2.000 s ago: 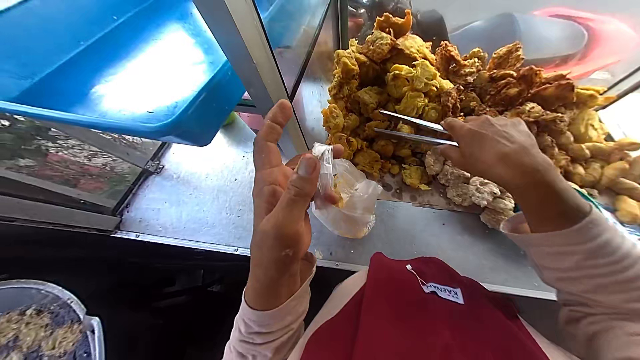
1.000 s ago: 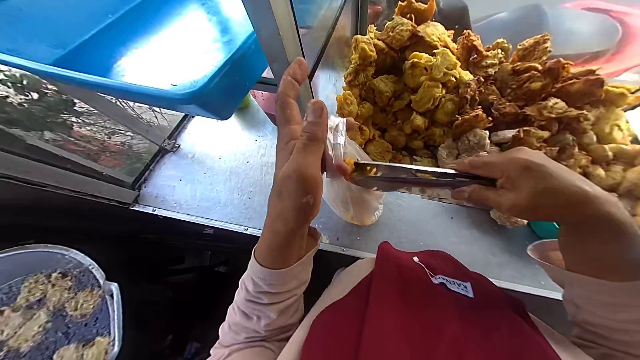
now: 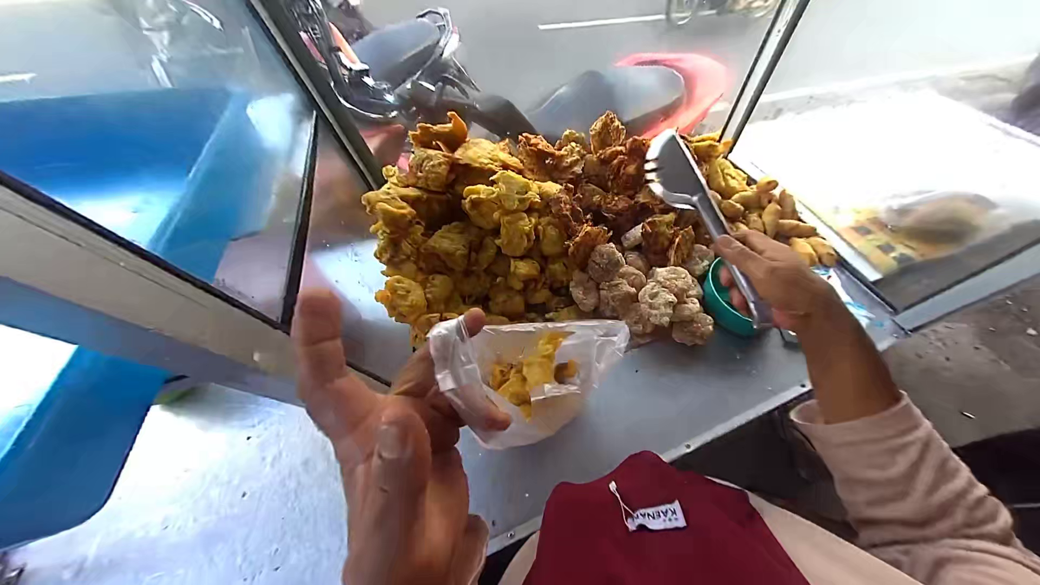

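Observation:
A clear plastic bag (image 3: pixel 589 357) hangs from the fingers of my left hand (image 3: pixel 406 439), its mouth spread and yellow fried pieces (image 3: pixel 528 374) inside. Metal serving tongs (image 3: pixel 711 215) are in my right hand (image 3: pixel 772 280), their head over the right part of a heap. That heap holds yellow battered fritters (image 3: pixel 496 219), darker brown fritters (image 3: pixel 601 179) and pale round fried balls (image 3: pixel 658 296). Small smooth fried pieces (image 3: pixel 772 215) lie at its right end. Just beneath my right hand stands a green bowl (image 3: pixel 727 313), partly hidden by it.
Glass panes in metal frames (image 3: pixel 325 89) enclose the metal counter (image 3: pixel 642 406). A large blue plastic tub (image 3: pixel 114 171) is at the left. Parked motorcycles (image 3: pixel 609 97) stand beyond the glass. A clear plastic packet (image 3: pixel 845 296) lies by the right frame.
My right hand has moved with the tongs from the bag to the right side of the heap. The bag's mouth now faces the camera. The view has shifted right.

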